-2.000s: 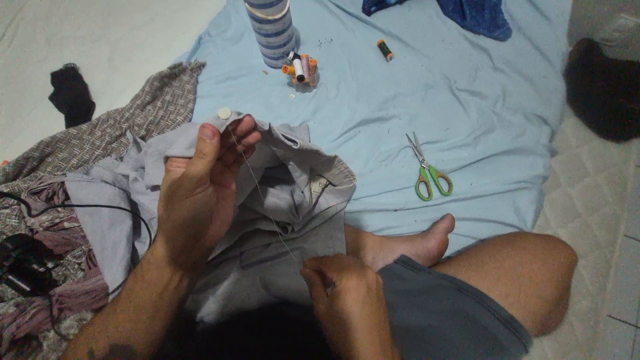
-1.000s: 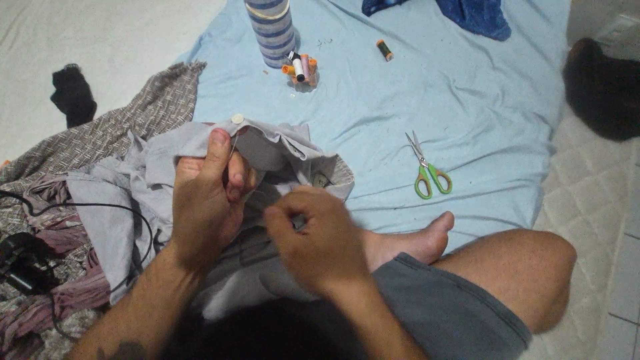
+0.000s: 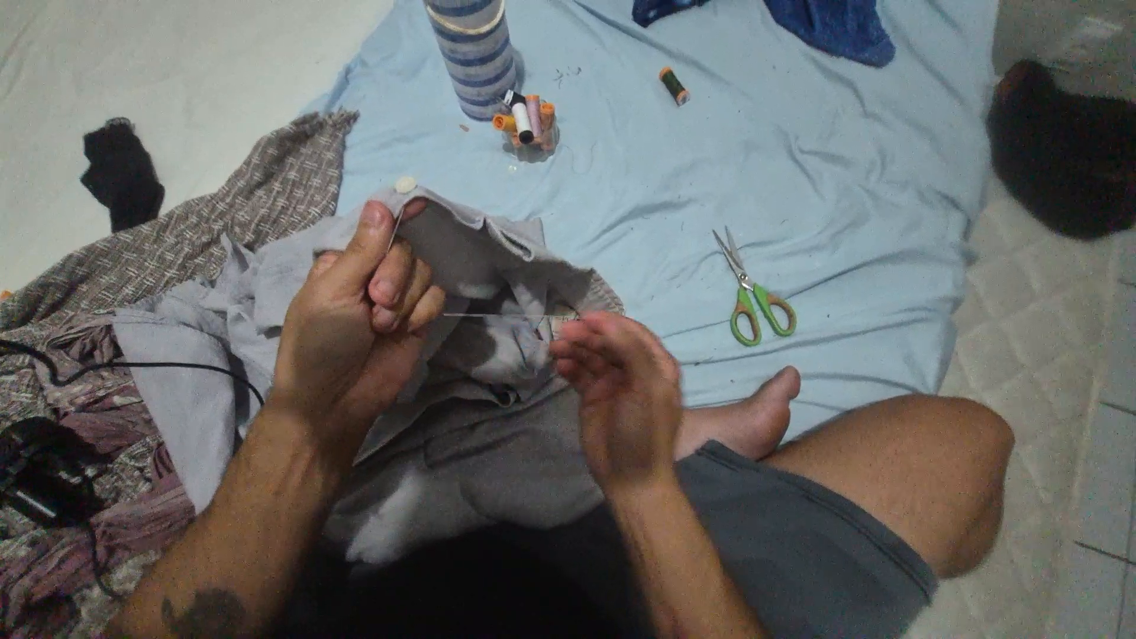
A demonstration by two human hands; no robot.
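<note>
Grey fabric of a garment [image 3: 479,240] lies over my lap, with a pale round button [image 3: 406,185] at its upper edge. My left hand [image 3: 373,293] pinches the cloth just below the button, its other fingers curled. A thin thread [image 3: 506,315] runs from the left hand's fingers across to my right hand [image 3: 617,373], which is to the right, slightly blurred, with its fingers partly bent. The thread ends at or near the right fingertips; whether they grip it or a needle cannot be told.
Green-handled scissors [image 3: 750,302] lie partly open on the light blue sheet [image 3: 870,177]. Thread spools [image 3: 528,120] stand in a small clear container beside a striped cylinder [image 3: 475,58]. A dark green spool [image 3: 674,86] lies apart. A black cable [image 3: 169,365] crosses the left fabrics.
My right hand first came up close to the left hand, then moved away to the right, with thread now stretched between them. The left fingers have curled inward.
</note>
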